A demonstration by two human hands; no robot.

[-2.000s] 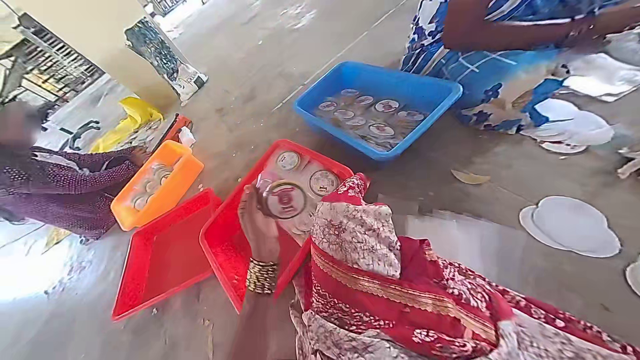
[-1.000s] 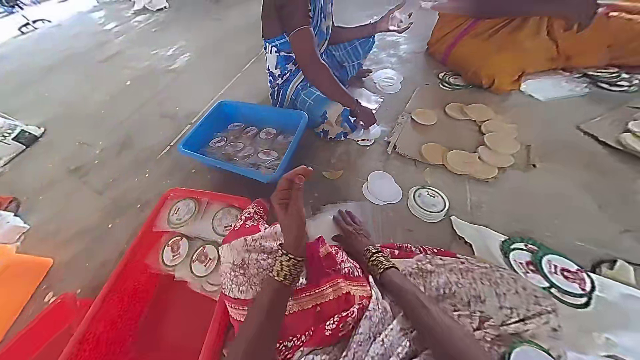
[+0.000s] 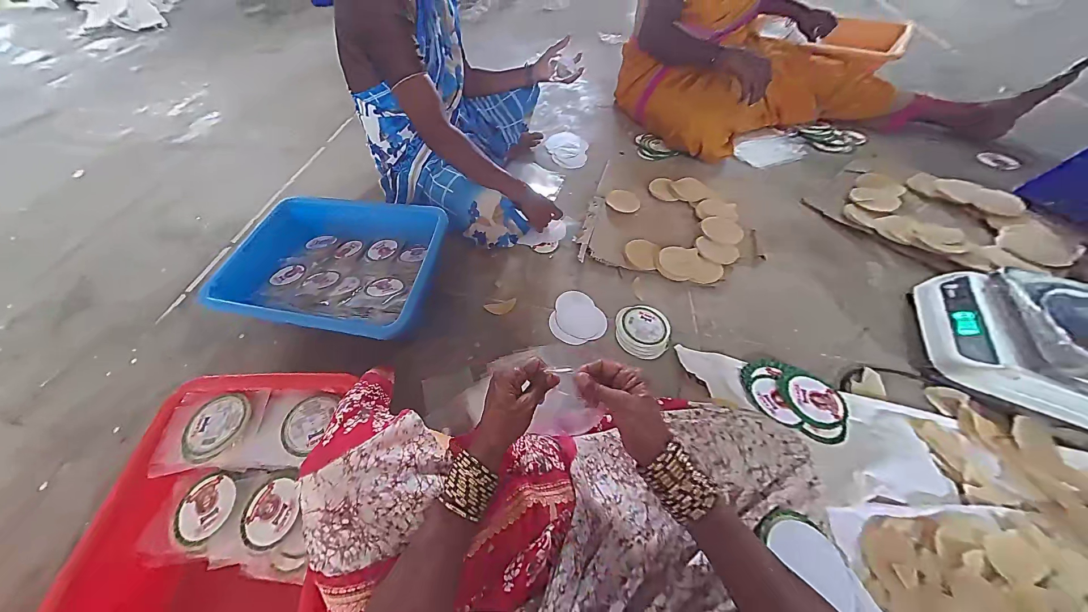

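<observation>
My left hand [image 3: 514, 393] and my right hand [image 3: 619, 393] pinch the upper edge of a clear plastic pouch [image 3: 565, 410] between them, above my lap. Just beyond lie overlapping white paper discs [image 3: 579, 317] and a stack of green-rimmed round labels [image 3: 643, 330]. To the left, a red plastic tray [image 3: 127, 518] holds clear packets with round labels [image 3: 215, 427]. More green-rimmed labels [image 3: 812, 398] rest on a white sheet at my right. Loose plastic film lies partly behind my left hand.
A blue tub [image 3: 319, 327] of packets stands front left. Two people sit ahead, one by an orange tub [image 3: 867, 38]. Flat round tan pieces lie on cardboard [image 3: 650, 225]. A digital scale [image 3: 1007, 340] stands right, above a heap of tan pieces [image 3: 960, 552].
My hands were apart and held no visible pouch a second ago; now both pinch one. Two seconds ago my one visible hand was at the red tray with a round-labelled packet. The view has swung right.
</observation>
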